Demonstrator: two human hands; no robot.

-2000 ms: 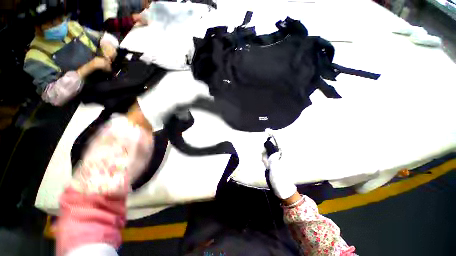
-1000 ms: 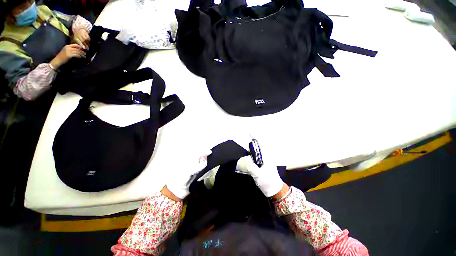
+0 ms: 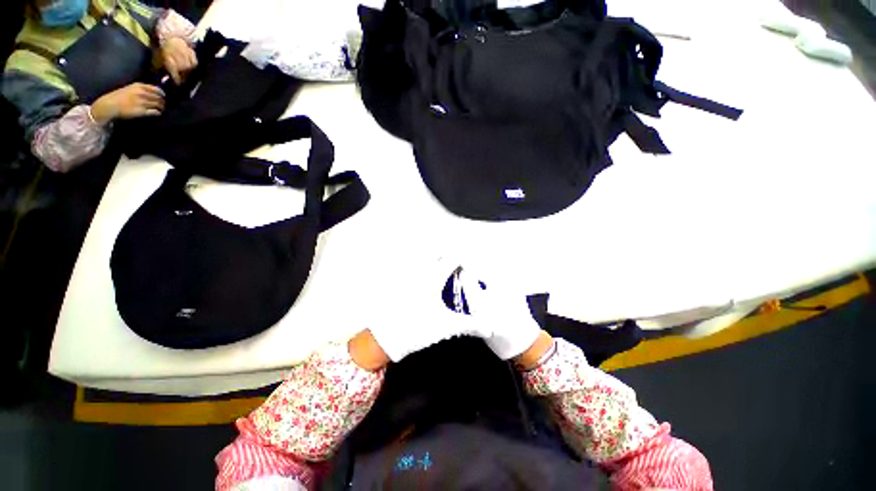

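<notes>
My left hand (image 3: 411,316) and my right hand (image 3: 499,315), both in white gloves, meet above the table's near edge. Between their fingers is a small silvery strap buckle (image 3: 458,291) with a bit of black fabric. Both hands grip this piece; the exact finger placement is hard to tell. Black fabric of a bag (image 3: 451,379) hangs below my hands over my lap, hard to tell from the dark apron. A black strap (image 3: 596,336) sticks out to the right of my right hand along the table edge.
A crescent bag with a looped strap (image 3: 211,278) lies at left. A pile of black bags (image 3: 519,115) lies at centre back, strap ends pointing right. A person's hands (image 3: 134,101) work on black fabric at upper left. A pale bundle (image 3: 307,53) lies beside it. White table (image 3: 749,221).
My left hand let go of the bag at left, came to the lap, and has now closed in against my right hand at the buckle. The view has shifted.
</notes>
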